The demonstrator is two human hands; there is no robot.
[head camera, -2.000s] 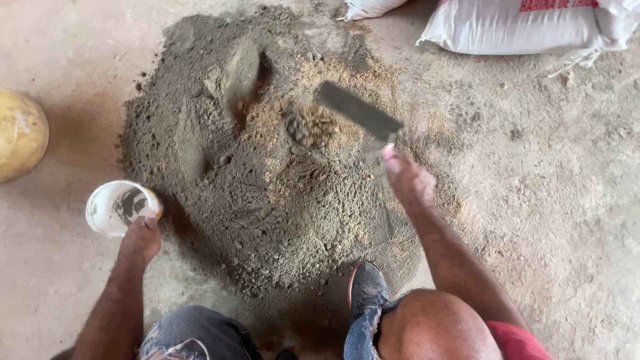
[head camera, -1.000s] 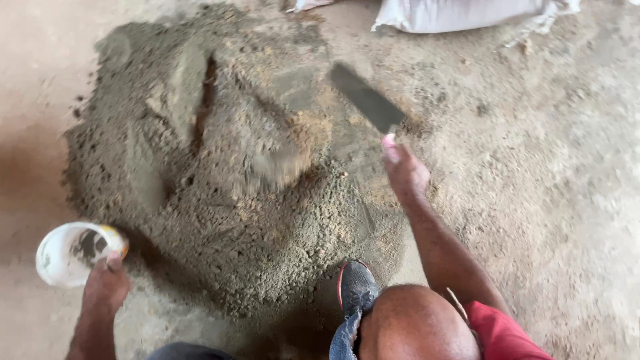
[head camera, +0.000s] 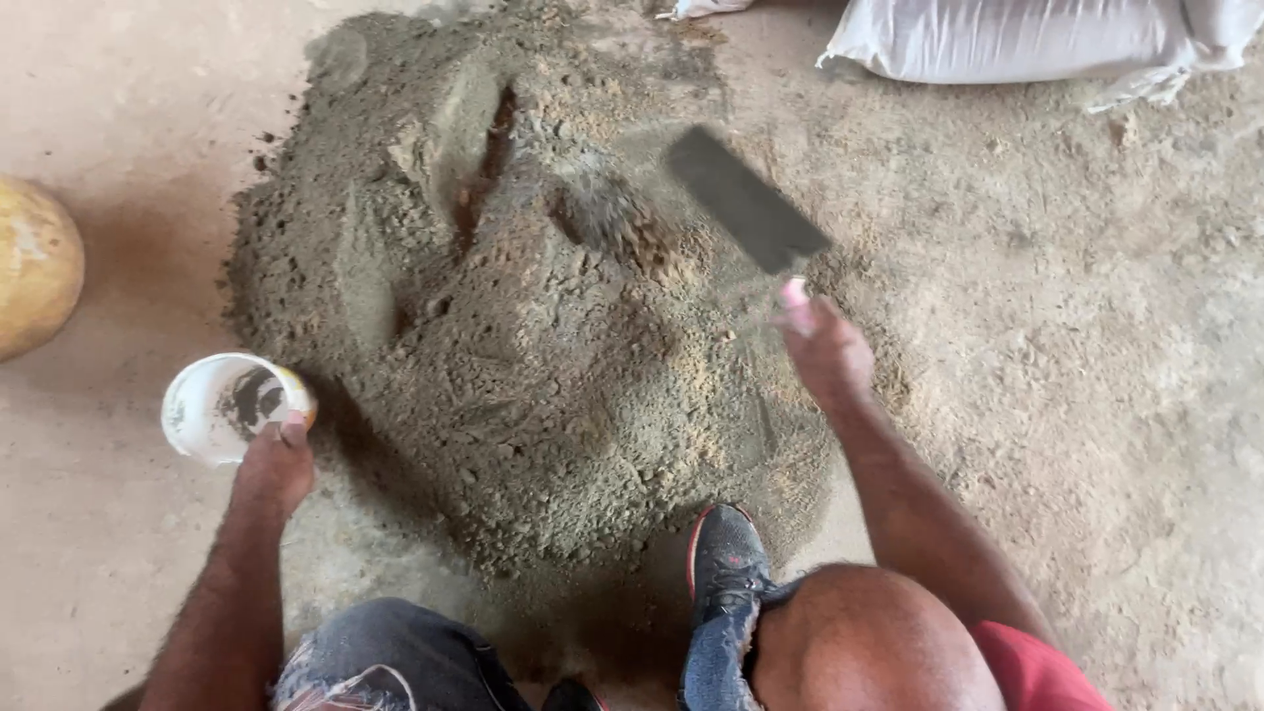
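A broad pile of grey-brown sand and cement mix [head camera: 553, 336] lies on the concrete floor before me. My right hand [head camera: 828, 351] grips the pink handle of a trowel [head camera: 746, 200], whose flat grey blade is over the pile's upper right side. Left of the blade, some loose mix looks blurred, as if in motion. At the pile's lower left, my left hand [head camera: 275, 464] holds a white plastic tub [head camera: 202, 407] by its rim, tilted so that its grey-smeared inside shows.
A yellowish rounded container [head camera: 38, 267] stands at the left edge. White woven sacks [head camera: 1007, 39] lie at the top right. My shoe [head camera: 728, 558] touches the pile's near edge, with my bent knees at the bottom.
The trowel's blade has changed its angle slightly, while both hands keep hold of the trowel and the tub. The view has shifted, bringing back the yellowish container seen two seconds ago.
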